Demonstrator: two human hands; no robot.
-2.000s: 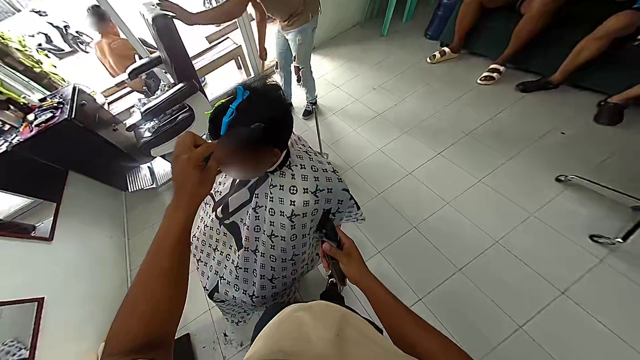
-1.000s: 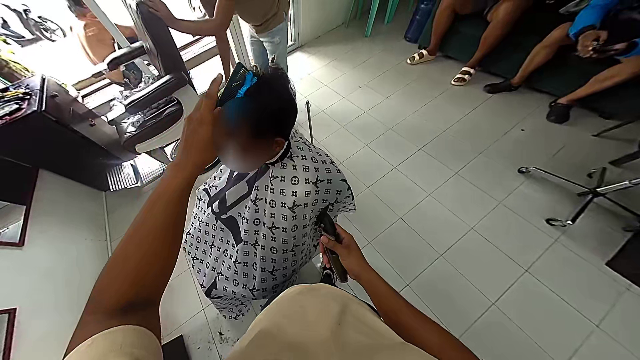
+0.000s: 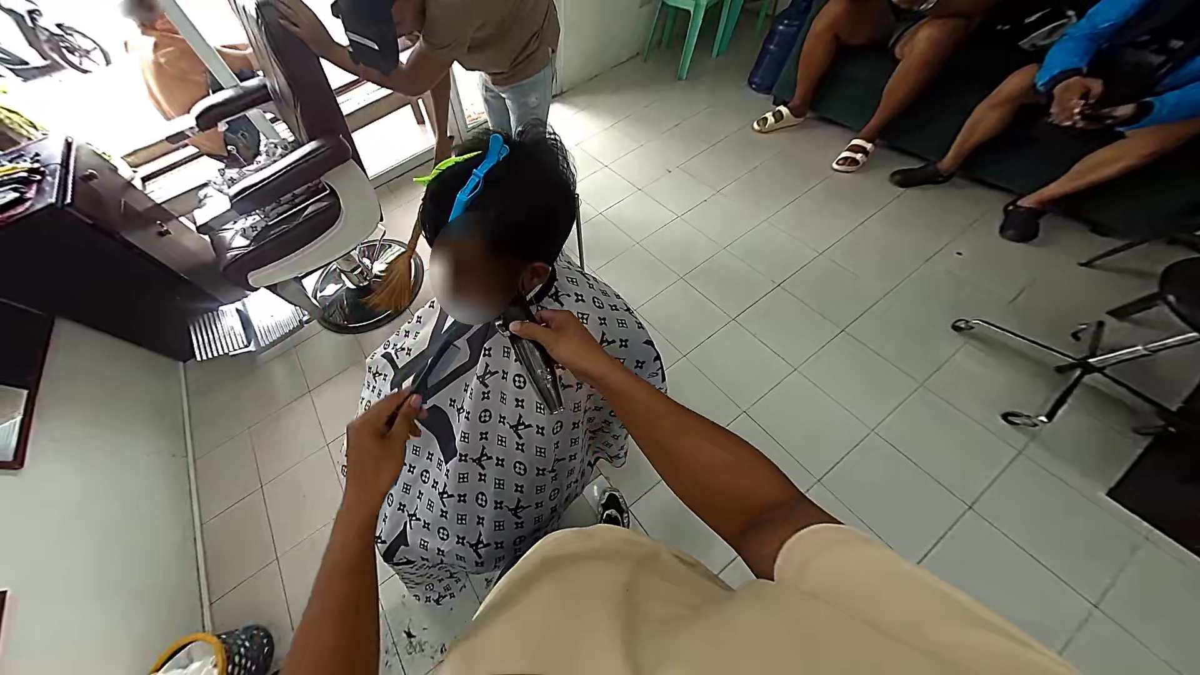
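A seated person (image 3: 497, 220) wears a white barber cape (image 3: 506, 478) with a dark pattern. A blue hair clip (image 3: 478, 176) and a green hair clip (image 3: 444, 167) sit in the black hair. My right hand (image 3: 561, 339) grips a dark hair clipper (image 3: 536, 367), its head close to the person's jaw below the ear. My left hand (image 3: 382, 439) holds a dark comb (image 3: 439, 354) by one end, its other end slanting up toward the chin over the cape. Where the comb and clipper tips meet the face is blurred.
A barber chair (image 3: 291, 211) and dark cabinet (image 3: 122, 234) stand at left, beside a broom (image 3: 398, 279). Another person (image 3: 497, 42) leans near the chair. People sit on a dark bench (image 3: 891, 122). A wheeled stool (image 3: 1087, 361) is at right, a basket (image 3: 225, 652) at lower left.
My left hand has come down from the hair to in front of the cape. My right hand has lifted the clipper from beside the cape to the jaw. The standing person now leans over the chair.
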